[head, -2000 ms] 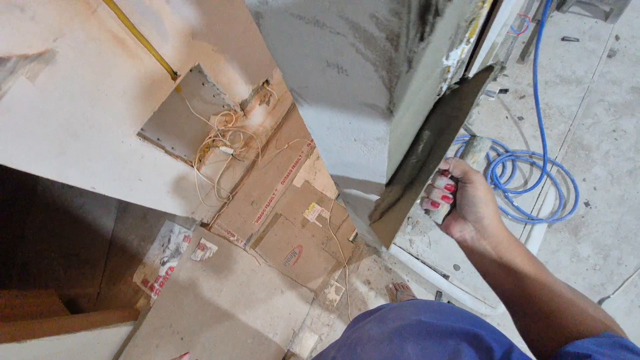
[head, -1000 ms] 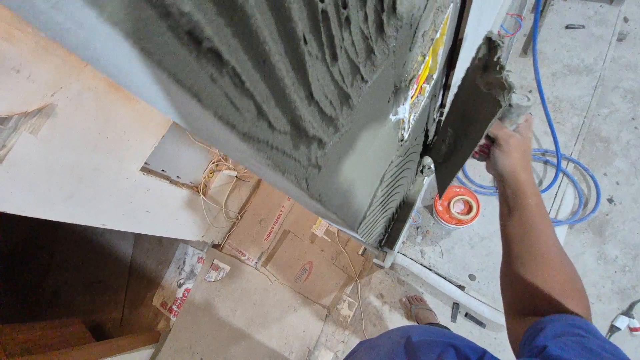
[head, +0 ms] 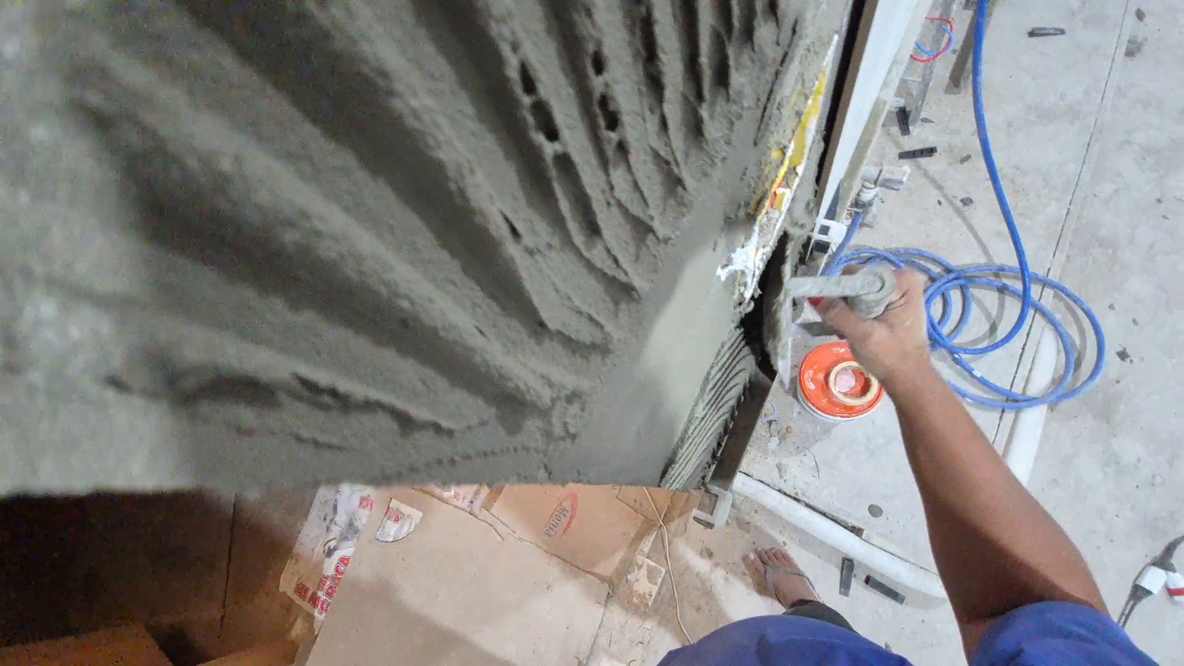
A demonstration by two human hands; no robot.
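Observation:
My right hand (head: 879, 319) is closed around the handle of a notched trowel (head: 786, 324), whose blade is seen nearly edge-on beside the edge of a large panel. Gray mortar (head: 444, 231) with combed, fanned ridges covers the panel's face, which fills the upper left. Finer ridges of mortar (head: 717, 407) lie near its lower right corner, next to a smoother patch. Torn yellow and white wrapping (head: 795, 157) sticks out along the panel's right edge. My left hand is out of view.
A coiled blue hose (head: 1017, 342) lies on the concrete floor at right. An orange-topped bucket (head: 814, 379) with a tape roll (head: 853, 381) stands below my right hand. Flattened cardboard (head: 546, 527), a white pipe (head: 832, 532) and a sandaled foot (head: 786, 573) are lower down.
The mortared face, barely visible two seconds ago, now fills much of the view. The trowel, its broad face visible earlier, has turned nearly edge-on beside the panel's edge.

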